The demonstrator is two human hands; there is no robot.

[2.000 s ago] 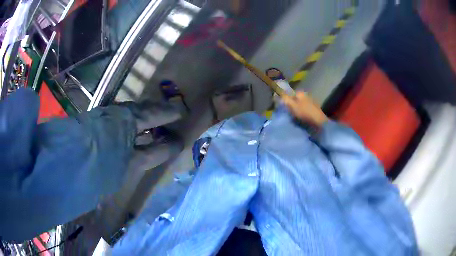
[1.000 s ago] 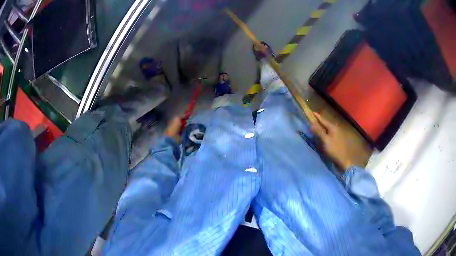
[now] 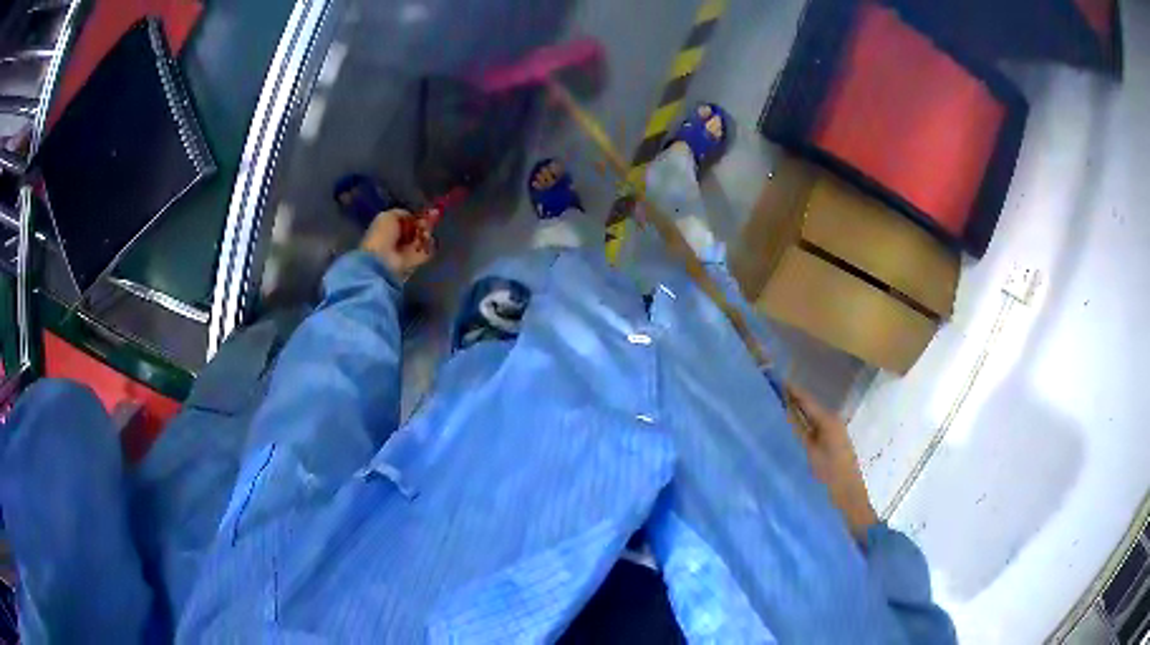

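A broom (image 3: 687, 258) with a tan stick and a pink head slants across the middle. My right hand (image 3: 832, 460) is closed around the upper end of its stick, at the right. The broom head lies on the floor ahead, blurred. My left hand (image 3: 401, 242) is closed on the red handle of a dustpan. The dark grey scoop (image 3: 467, 132) is on the floor near the broom head, blurred and hard to make out. No litter can be made out.
A silver-railed conveyor line (image 3: 259, 189) with black panels (image 3: 120, 151) runs on the left. Another person in blue (image 3: 189, 504) is close at left. At right are a cardboard box (image 3: 858, 277), a black crate with red foam (image 3: 902, 120) and a white wall. Yellow-black tape (image 3: 681, 88) marks the floor.
My left hand has come into view and moved forward with the red handle. My right hand has moved back toward me with the stick. The cardboard box now shows more fully beside the crate.
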